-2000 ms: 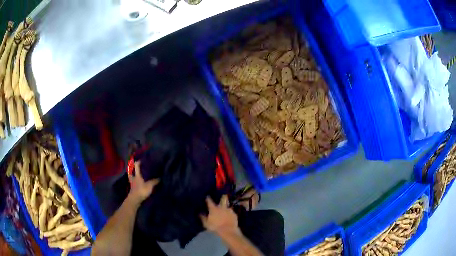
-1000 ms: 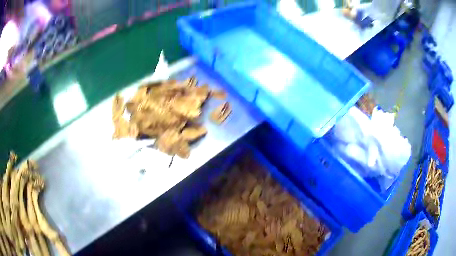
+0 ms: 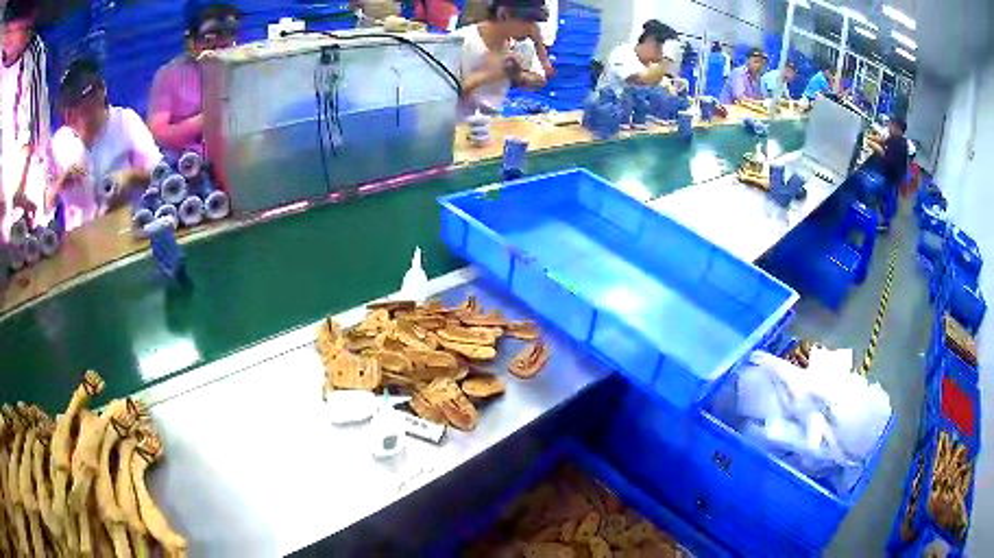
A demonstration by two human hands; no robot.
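Observation:
Neither of my hands is in the picture. A loose pile of flat tan oval pieces (image 3: 420, 354) lies on the shiny metal bench (image 3: 245, 452). A white bottle (image 3: 415, 277) stands upright behind the pile. A small white cup-like item (image 3: 388, 441) and a small black-and-white item (image 3: 423, 427) lie in front of it. Long curved tan sticks (image 3: 82, 474) lie side by side at the bench's left end. An empty blue crate (image 3: 621, 289) sits to the right of the pile, over the bench edge.
A green conveyor (image 3: 316, 262) runs behind the bench, with people seated beyond it. A crate of flat pieces (image 3: 578, 521) is below the bench. A blue crate holds white liner (image 3: 807, 420) at right. Filled crates line the floor beyond yellow-black tape (image 3: 883, 311).
The view has swung up from the floor crate and black cloth to the bench and conveyor. Both hands, seen two seconds ago at the cloth, are out of view.

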